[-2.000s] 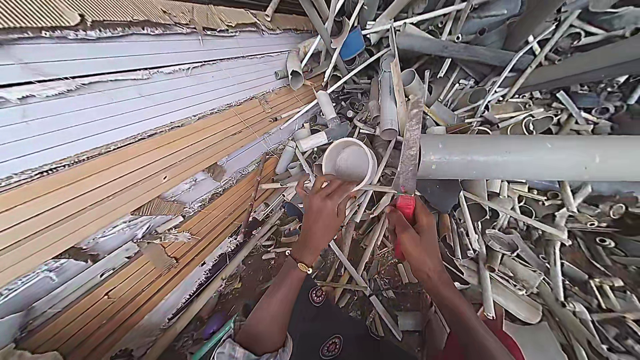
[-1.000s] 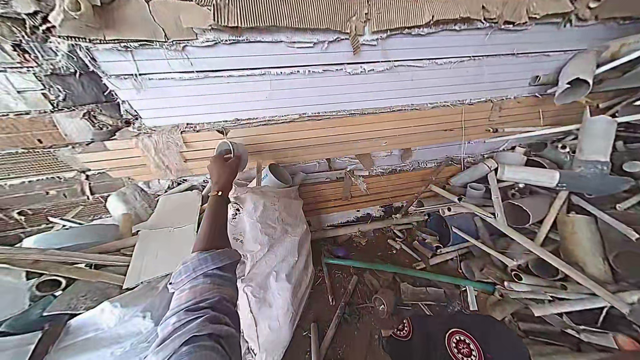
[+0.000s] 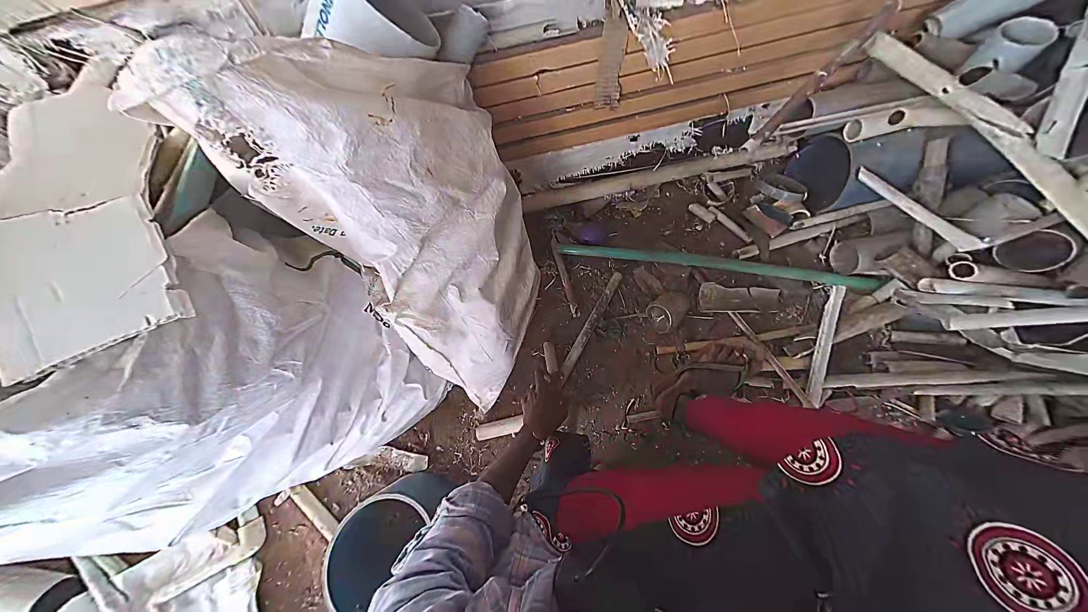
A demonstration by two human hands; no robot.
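My left hand (image 3: 546, 406) reaches down to the dirt floor beside my lap, at the ends of a thin stick-like pipe piece (image 3: 592, 331) and a short pipe stub (image 3: 551, 357). Whether its fingers hold either one cannot be told. Just left of the hand lies a short cream pipe piece (image 3: 500, 427). A full white woven sack (image 3: 408, 195) stands above and left of the hand, with a wide white pipe piece (image 3: 374, 25) at its top. My right hand is out of view.
A green tube (image 3: 722, 262) lies across the floor. Pipe offcuts (image 3: 935, 255) are heaped at the right. Stacked tan-edged boards (image 3: 705, 68) stand at the back. Cardboard (image 3: 81, 229) and white sheeting (image 3: 255, 408) lie at the left, with a large blue-grey pipe (image 3: 333, 544) at the bottom.
My left hand has moved from the sack's top, where it held a round pipe piece, down to the floor. Earliest, my right hand held a red-handled saw. The view has swung left and down.
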